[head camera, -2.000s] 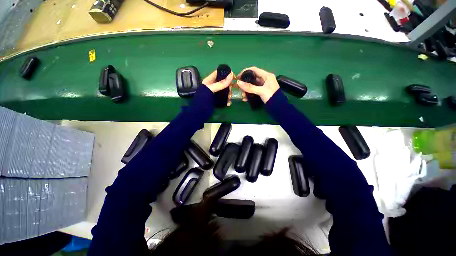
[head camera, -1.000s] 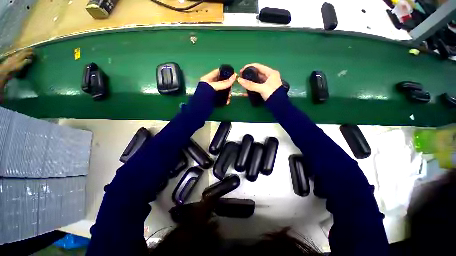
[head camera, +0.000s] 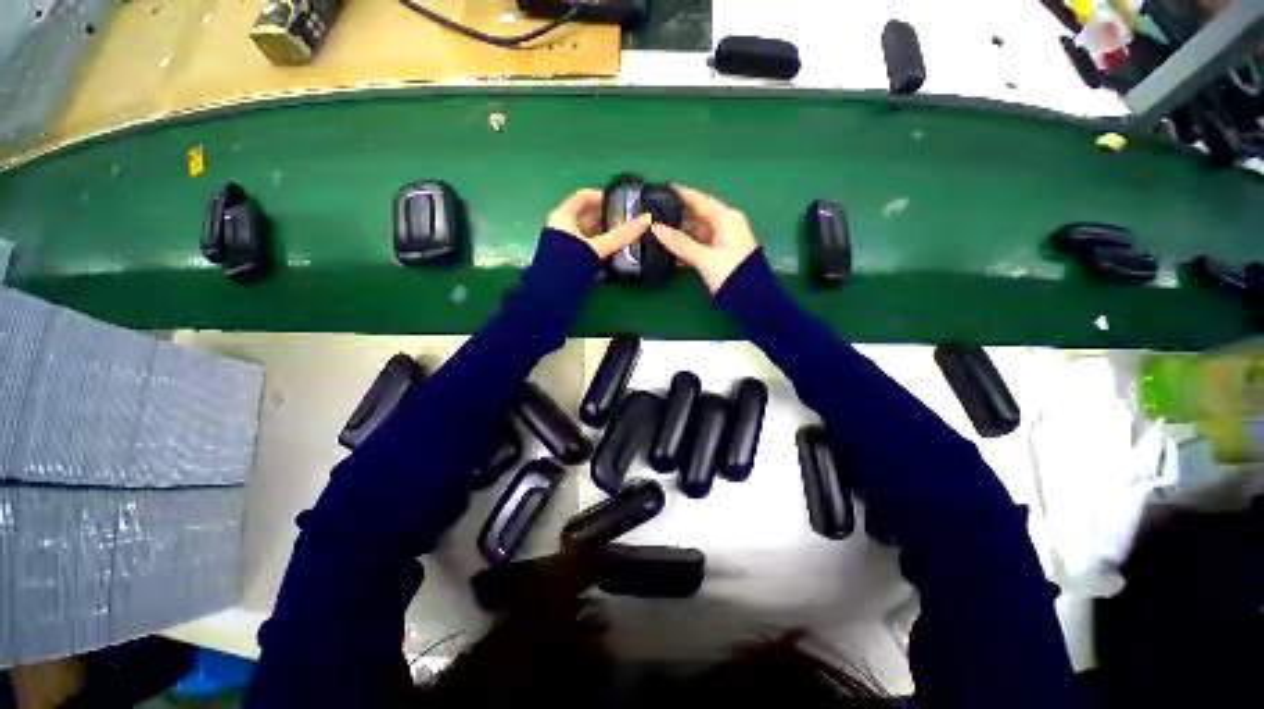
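My left hand (head camera: 593, 226) and my right hand (head camera: 707, 233) hold two black plastic housings side by side over the green conveyor belt (head camera: 555, 132). The left housing (head camera: 624, 249) and the right housing (head camera: 663, 252) touch or nearly touch, with both thumbs on their near faces. A squarish black unit (head camera: 426, 222) lies on the belt to the left, and a paired black unit (head camera: 233, 231) lies farther left. A single black housing (head camera: 828, 243) lies on the belt to the right of my hands.
Several loose black housings (head camera: 706, 443) lie on the pale table (head camera: 749, 554) below my arms. Light-grey ribbed stacks (head camera: 118, 554) stand at left. White crumpled wrap (head camera: 1088, 457) lies at right. Two housings (head camera: 757, 57) lie beyond the belt, near a tan board (head camera: 458, 56).
My hands have brought the two housings together from a small gap. The pieces on the belt have shifted left. The other person's hand at the far left is gone from view.
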